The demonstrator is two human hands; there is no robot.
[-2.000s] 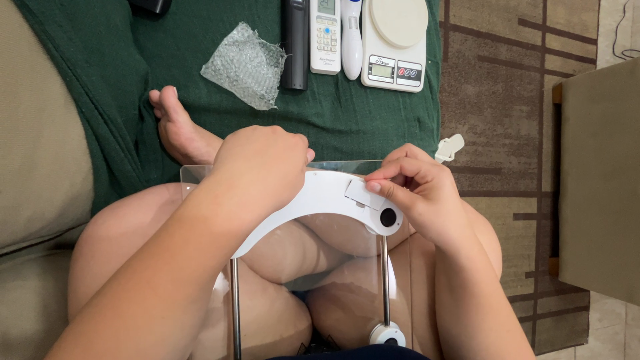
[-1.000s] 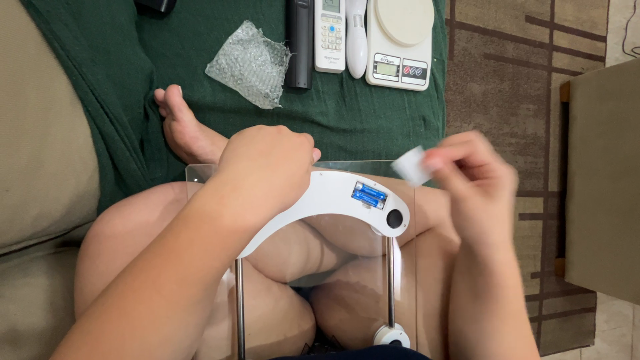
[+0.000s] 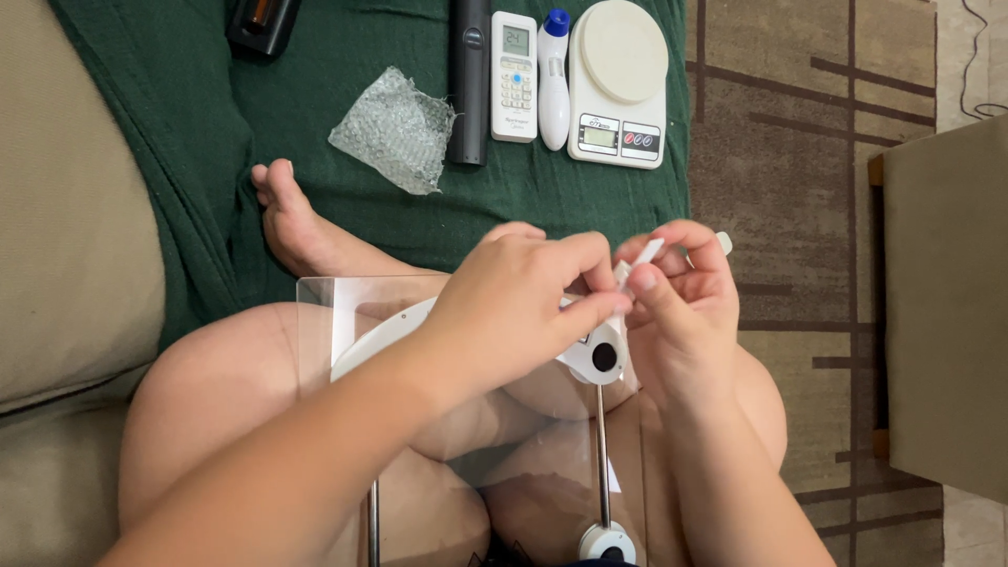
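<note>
A glass bathroom scale (image 3: pixel 602 465) lies underside up across the lap, with white plastic housing, a black round foot and metal rods. My right hand (image 3: pixel 681 299) holds a small white battery cover (image 3: pixel 647 252) between thumb and fingers, above the scale's upper right corner. My left hand (image 3: pixel 528 291) reaches over the housing, its thumb and fingertips meeting the cover or something small beside it; which one I cannot tell. The battery compartment is mostly hidden beneath my left hand.
On the green cloth lie bubble wrap (image 3: pixel 394 130), a dark elongated device (image 3: pixel 470 87), an air-conditioner remote (image 3: pixel 514 79), an infrared thermometer (image 3: pixel 554 87) and a kitchen scale (image 3: pixel 618 87). A bare foot (image 3: pixel 295 213) rests beside the glass. A beige upholstered piece (image 3: pixel 945 307) stands at right.
The battery cover came off the housing, which showed blue batteries one second ago. My left hand has moved right to meet my right hand, which has come back in with the cover.
</note>
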